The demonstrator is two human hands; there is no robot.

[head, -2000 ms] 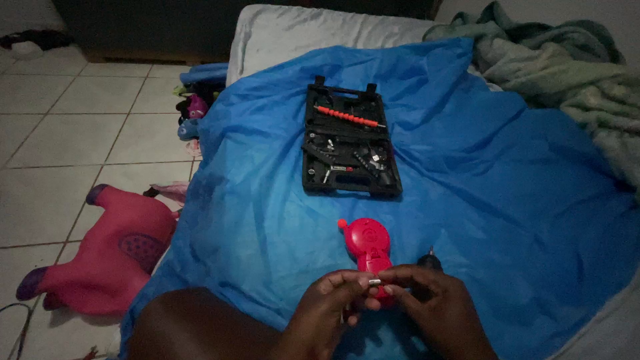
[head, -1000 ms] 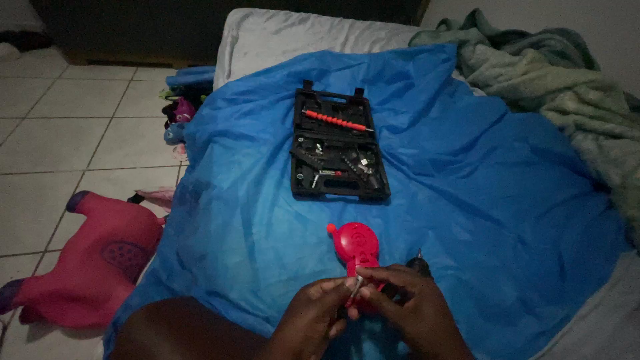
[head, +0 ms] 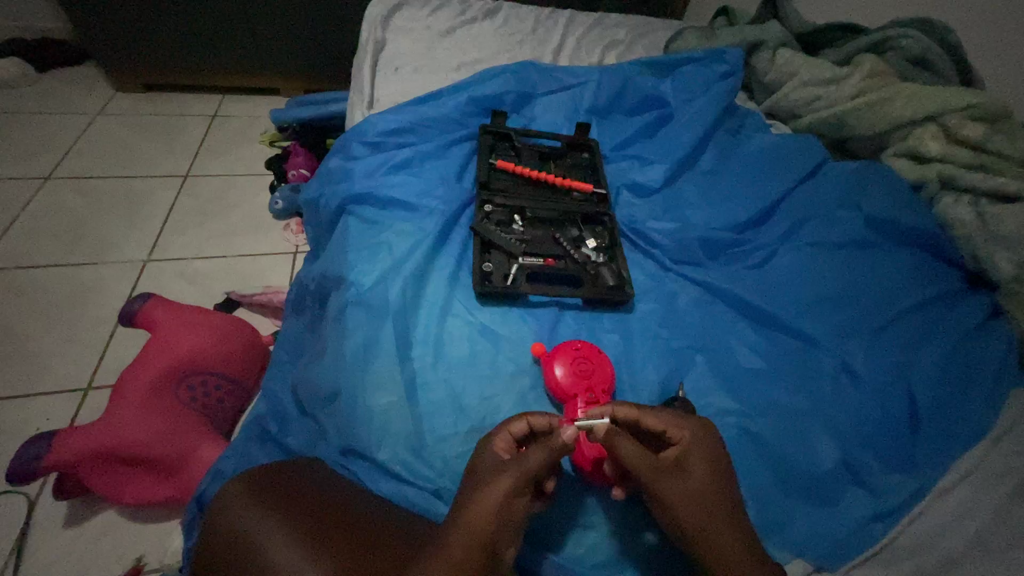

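My left hand (head: 520, 468) and my right hand (head: 672, 464) meet over a red plastic toy (head: 578, 372), which lies on the blue sheet. Between their fingertips is a small, pale, slim piece (head: 592, 422), perhaps a battery or a metal part; both hands pinch it. The toy's lower part is partly behind my fingers. Just beyond my right hand a dark tool with a metal tip (head: 681, 396) shows, mostly hidden. Farther off lies an open black tool case (head: 548, 296), with a red flexible bit extension (head: 544, 176) across its lid half.
A blue sheet (head: 400, 320) covers much of the bed. A crumpled green-grey blanket (head: 848, 104) lies at the far right. On the tiled floor to the left are a pink animal-shaped toy (head: 160, 400) and several small toys (head: 300, 164). My bare leg (head: 296, 520) is at the bottom left.
The small piece between my fingertips has turned from tilted one second ago to nearly level now. Both hands stay over the red toy.
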